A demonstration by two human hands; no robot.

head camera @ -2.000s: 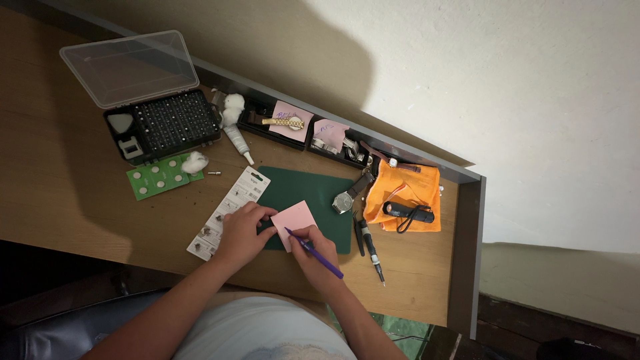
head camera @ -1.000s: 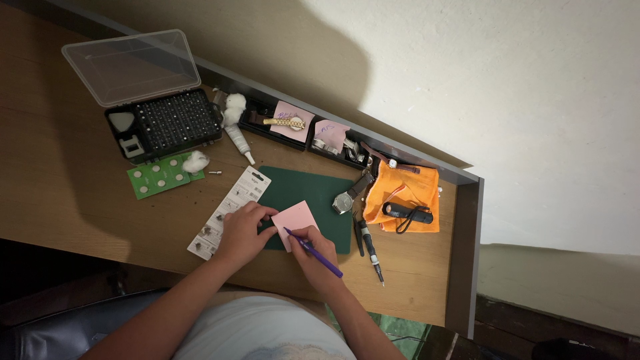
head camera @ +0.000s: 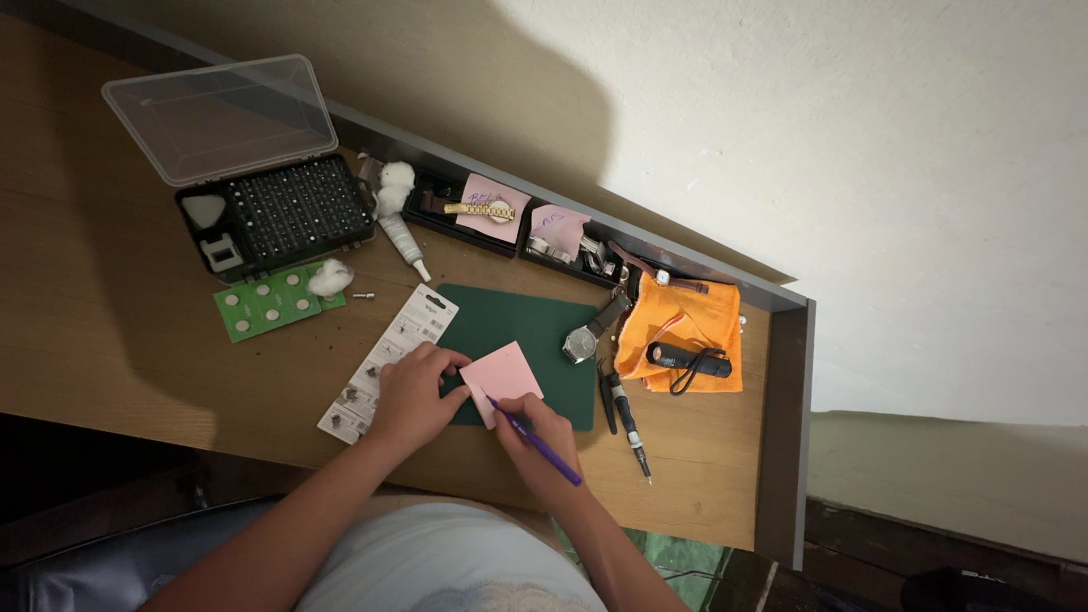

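Note:
My right hand point(head camera: 537, 438) grips a purple pen point(head camera: 544, 450), its tip on a pink sticky note point(head camera: 503, 374) that lies over a green mat point(head camera: 535, 319). At the note's left corner, my left hand point(head camera: 421, 391) rests with thumb and forefinger at the note's edge; whether they pinch it, I cannot tell. Partly beneath that hand is a white blister card of button cells point(head camera: 412, 327). A wristwatch with a dark strap point(head camera: 580, 343) lies on the mat's upper right edge. Right of the mat are black tweezers point(head camera: 607, 399) and a precision screwdriver point(head camera: 627, 416).
An open bit case point(head camera: 297, 208), a green cell card point(head camera: 268, 302), cotton balls point(head camera: 396, 187) and a tube point(head camera: 403, 242) lie left. Black trays point(head camera: 476, 241) with watches and written pink notes line the back rim. A flashlight point(head camera: 687, 359) sits on an orange cloth point(head camera: 722, 314) at right.

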